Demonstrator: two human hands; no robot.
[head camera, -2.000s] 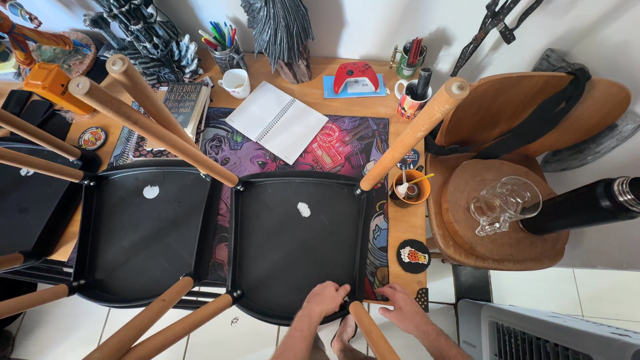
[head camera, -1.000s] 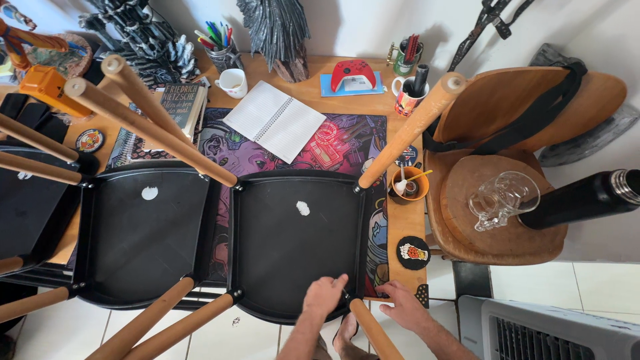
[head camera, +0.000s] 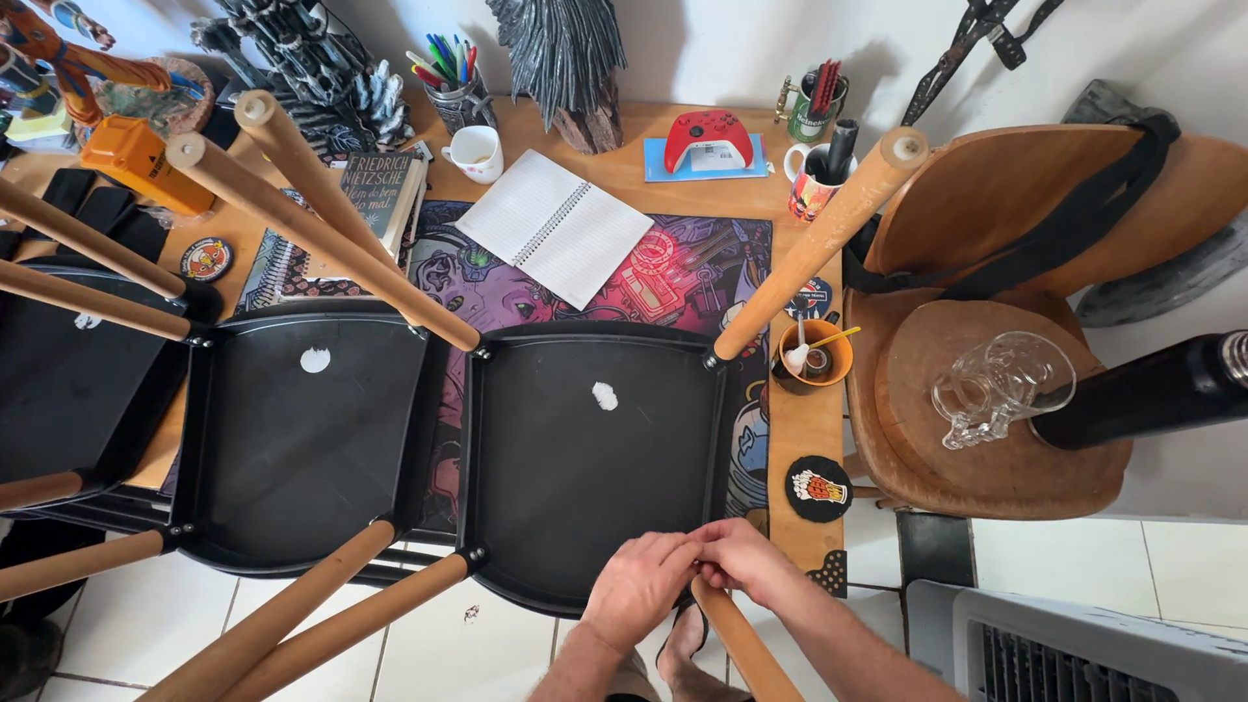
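Observation:
A black plastic chair seat (head camera: 585, 458) lies underside up over the desk edge, with round wooden legs at its corners. My left hand (head camera: 648, 580) and my right hand (head camera: 746, 561) meet at its near right corner, fingertips together at the top of a wooden leg (head camera: 746, 643). Whatever small part lies between the fingers is hidden. Another wooden leg (head camera: 819, 244) rises from the far right corner, and one more (head camera: 331, 244) from the far left corner. To the left is a second upturned black seat (head camera: 292, 448), with part of a third (head camera: 78, 370) beyond it.
On the desk are an open spiral notebook (head camera: 556, 229), a red game controller (head camera: 709, 141), a white mug (head camera: 475, 154), an orange cup (head camera: 812, 356) and a round coaster (head camera: 818, 488). A wooden chair (head camera: 985, 487) at right holds a glass mug (head camera: 1004, 385) and a black bottle (head camera: 1150, 390). A grey vented appliance (head camera: 1072, 634) stands below.
My right hand has moved left and up from beside the leg to meet my left hand at the corner. The chairs have stayed in place.

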